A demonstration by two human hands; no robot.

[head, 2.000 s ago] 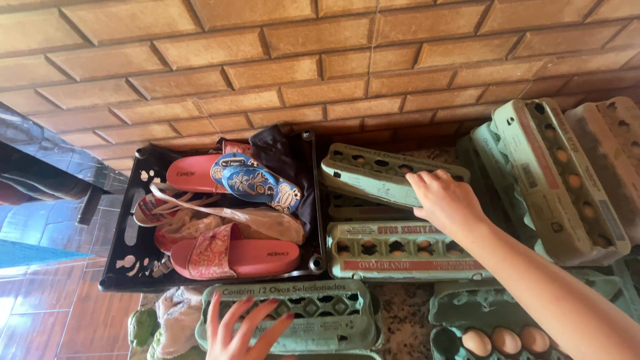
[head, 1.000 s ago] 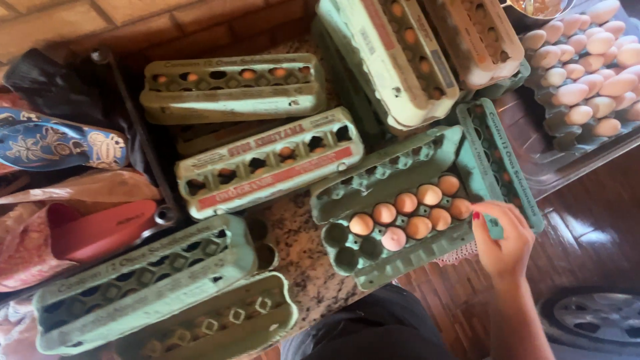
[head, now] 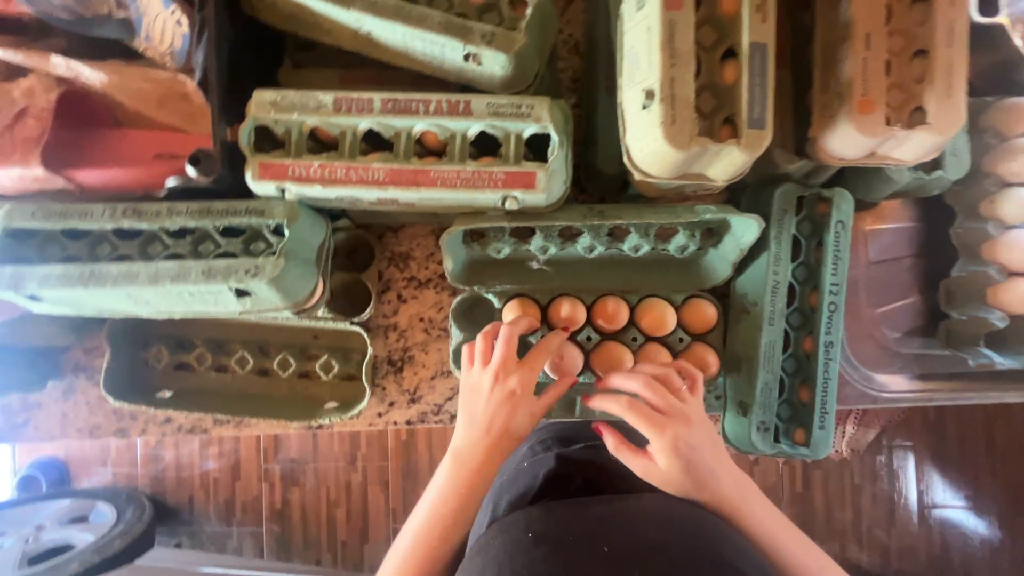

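An open green pulp egg carton [head: 600,248] lies before me on a granite countertop, its lid tipped back toward the wall side. Several brown eggs [head: 610,314] fill most of its cups, and the cup at the far left of the back row holds none. My left hand [head: 512,368] is over the carton's left end, fingers spread near a paler egg [head: 564,360] and the back-row egg at left; whether it touches them is unclear. My right hand [head: 660,408] hovers at the front row, fingers apart and curled, partly covering eggs there. Neither hand visibly grips anything.
A closed carton with red print [head: 408,176] lies behind; a green carton [head: 792,320] stands lengthwise at right. More cartons [head: 144,256] sit left, above an open carton lid [head: 240,368]. A tray of eggs [head: 1004,240] is far right, a crate of sandals [head: 128,152] upper left. Granite [head: 416,320] shows between.
The view has moved over the open carton. My left hand, out of view one second ago, is now at its left end. My right hand has moved from the carton's right end to its front row.
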